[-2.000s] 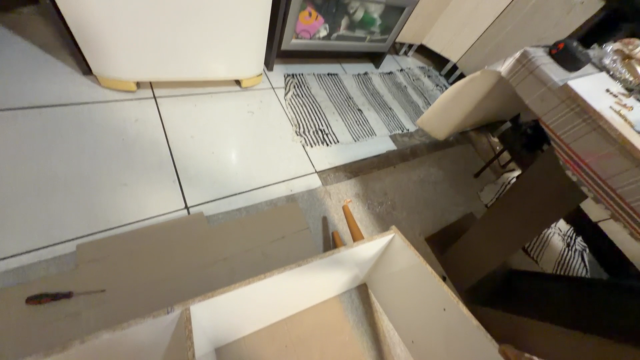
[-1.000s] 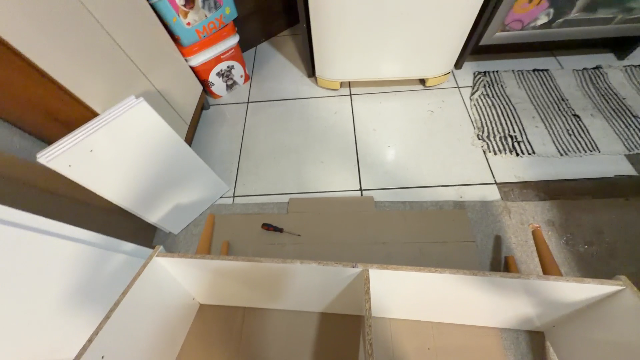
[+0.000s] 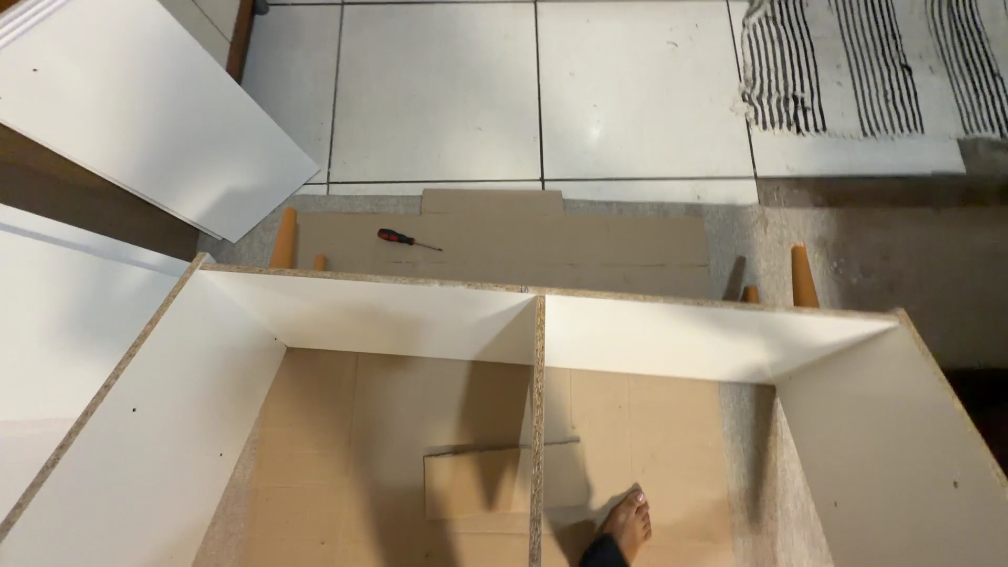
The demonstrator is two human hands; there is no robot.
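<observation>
Neither of my hands is in view. A bare particle-board cabinet frame [image 3: 378,279] with white faces fills the lower half, split by an upright divider [image 3: 538,425]. Through its open bays a cardboard sheet [image 3: 315,472] shows on the floor, and a bare foot [image 3: 630,524] stands on it in the right bay. Tapered wooden legs [image 3: 802,276] stick out beyond the frame's far side, with another wooden leg [image 3: 284,239] at the left. A screwdriver [image 3: 396,236] with a red and black handle lies on a flat cardboard piece [image 3: 614,240] past the frame.
Stacked white panels [image 3: 157,118] lean at the upper left. Another white panel [image 3: 71,331] lies left of the frame. White floor tiles [image 3: 433,94] stretch across the far side, with a black-and-white striped rug [image 3: 874,71] at the upper right.
The view has swung left and then tilted down onto the frame. The bare foot now shows inside the right bay. The screwdriver still lies on the cardboard.
</observation>
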